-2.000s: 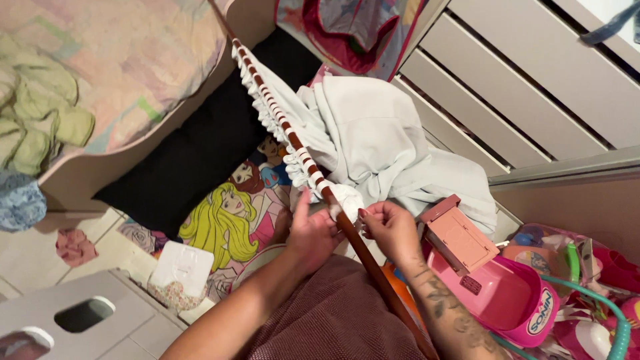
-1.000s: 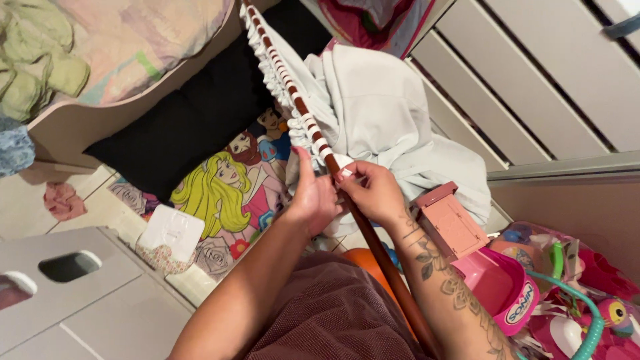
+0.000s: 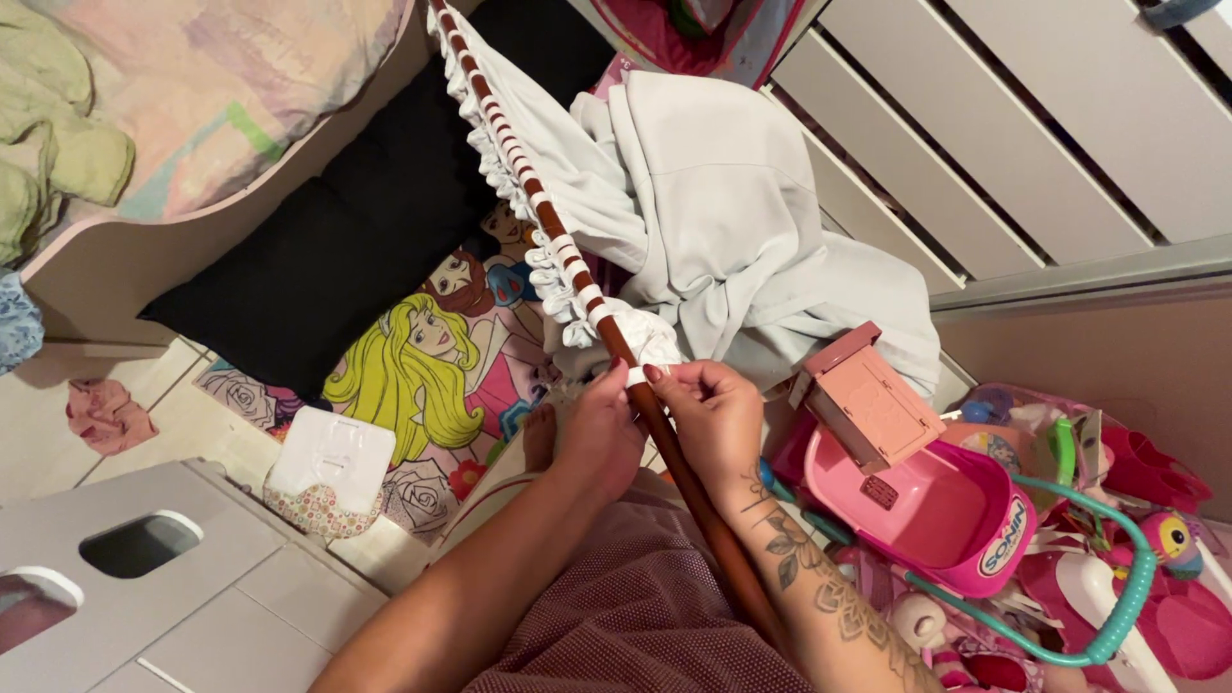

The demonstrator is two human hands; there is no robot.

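A brown wooden curtain rod [image 3: 690, 478] runs diagonally from the top edge down past my lap. White loops of a pale curtain [image 3: 731, 173] are threaded along it, with the gathered edge on the rod's left and the cloth heaped to its right. My left hand [image 3: 602, 433] is at the rod's left side, its thumb against the lowest white loop [image 3: 636, 375]. My right hand [image 3: 712, 414] pinches that same loop from the right with thumb and fingers. The left fingers behind the rod are partly hidden.
A black pillow [image 3: 337, 231] lies beside the bed frame [image 3: 192, 260] on a princess-print mat [image 3: 414, 375]. Right of me stand a pink toy cart [image 3: 924, 510] with a teal handle, a pink toy box [image 3: 871, 409] and several toys. White slatted panels [image 3: 962, 106] stand behind, a grey unit [image 3: 221, 558] lower left.
My right hand has stayed at the loop end of the rod. A white loop now shows around the rod between my two thumbs, slightly apart from the others.
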